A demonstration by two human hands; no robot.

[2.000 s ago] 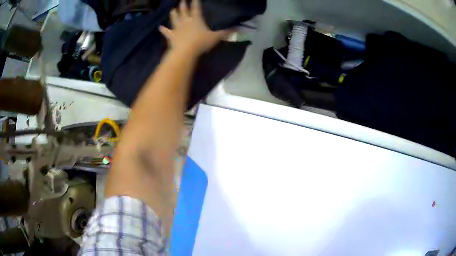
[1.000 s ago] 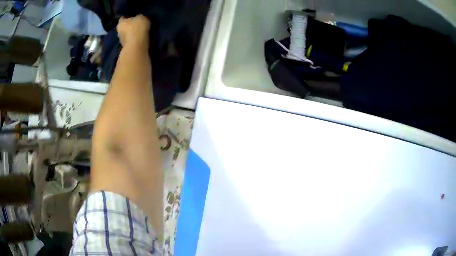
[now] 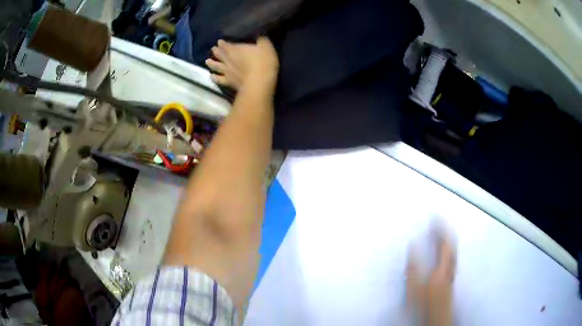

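A large dark navy or black cloth (image 3: 344, 83) lies over the trough edge and the upper part of the white table (image 3: 357, 223). My left hand (image 3: 246, 63) is at the cloth's left side, fingers spread and pointing left. It touches or lies close against the cloth, and no grip on it shows. My right hand (image 3: 434, 267) is blurred above the white table at lower right. Its thumb and fingers look apart, and nothing shows in it.
A pale trough (image 3: 510, 41) at upper right holds a white cord spool (image 3: 431, 76) and more dark cloth (image 3: 529, 159). At left are a cream sewing machine (image 3: 83, 210), brown thread cones (image 3: 70, 38), and a tray with yellow (image 3: 175, 114) and red handles (image 3: 175, 164).
The dark cloth has come from the upper left onto the white table's edge. My left hand has moved right and its fingers have spread. My right hand has come into view. The view has tilted.
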